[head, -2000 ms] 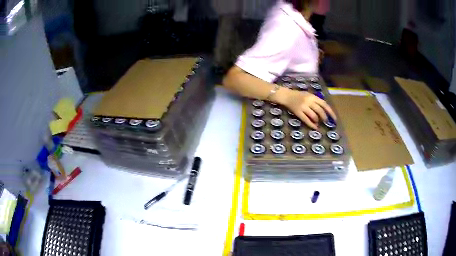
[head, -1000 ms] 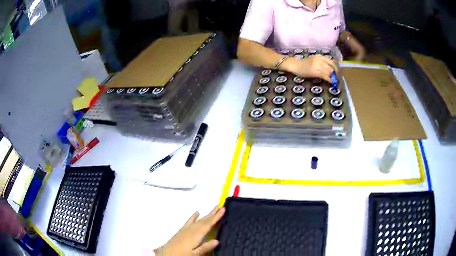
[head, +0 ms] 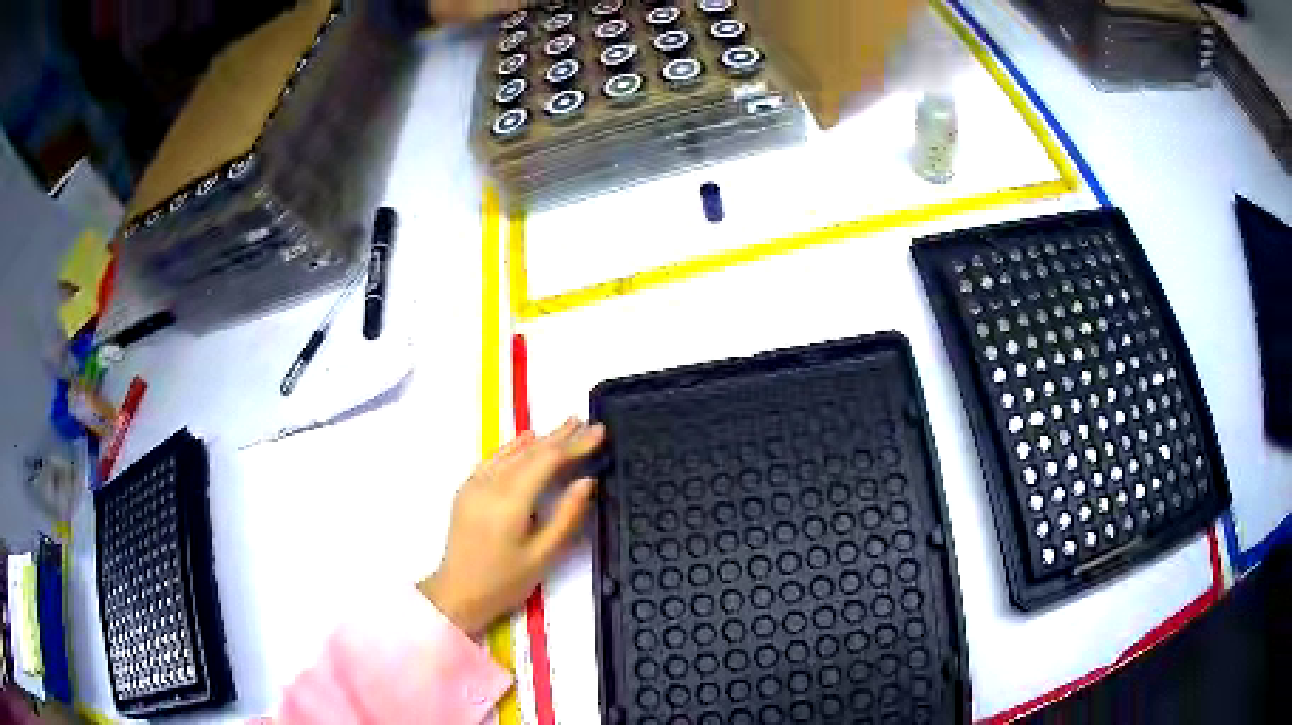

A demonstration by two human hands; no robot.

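Note:
A black pocketed tray (head: 772, 552) lies in front of me, its lower end cut off by the frame; its pockets look empty. My left hand (head: 517, 517), in a pink sleeve, is at its left edge, fingertips touching the rim, thumb and fingers apart. To the right lies a second black tray (head: 1084, 404), slightly turned, with rows of small silvery dots in its pockets. A third black tray (head: 159, 574) with silvery dots is at the far left. My right hand is not in view.
Clear stacked trays of round parts (head: 624, 85) stand on the far side, a cardboard-topped stack (head: 234, 213) at upper left. Also there are a black marker (head: 378, 272), a pen (head: 303, 363), a dark cap (head: 711, 201), a small bottle (head: 935, 138) and blurred cardboard (head: 843, 57).
The view has tilted down and turned right, showing more of the near trays. My left hand came into view and now touches the tray's edge. The far cardboard has shifted and is blurred.

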